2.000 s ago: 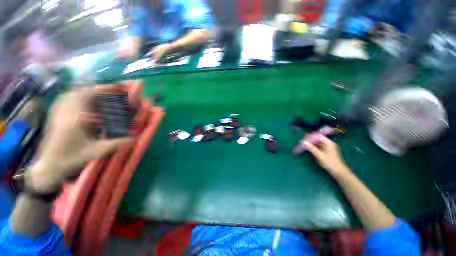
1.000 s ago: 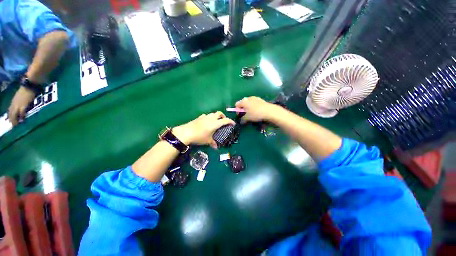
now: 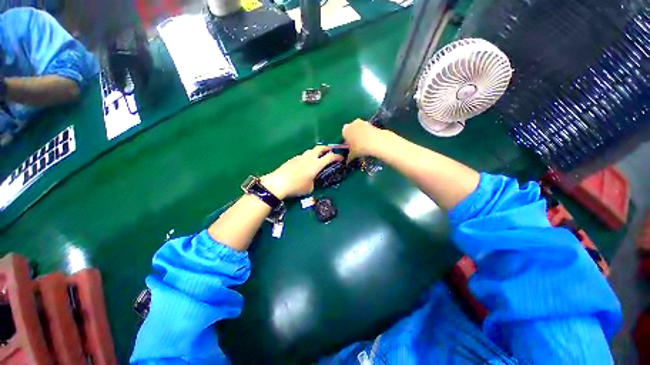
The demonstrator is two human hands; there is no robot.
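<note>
My left hand (image 3: pixel 303 171), with a watch on its wrist, holds a black display module or stack of modules (image 3: pixel 331 171) by its edge. My right hand (image 3: pixel 362 137) touches the far side of the same black part. A short piece of the pink pry stick (image 3: pixel 338 147) shows between the hands; its tip is hidden. A black smartwatch housing (image 3: pixel 326 209) with a white tab (image 3: pixel 307 202) lies just in front of my left hand. A silver-rimmed housing is partly hidden under my left wrist, its white tag (image 3: pixel 277 229) showing.
More small dark parts (image 3: pixel 370 165) lie right of my hands. A loose part (image 3: pixel 312 95) lies farther off on the green surface. A white fan (image 3: pixel 465 89) stands right. Salmon-red trays stand lower left (image 3: pixel 89 314) and right (image 3: pixel 595 196). Another worker's blue sleeve (image 3: pixel 43 50) is upper left.
Since one second ago, the view has shifted a little and both hands are closer together at the black part. Two seconds ago, my left hand was at the red trays.
</note>
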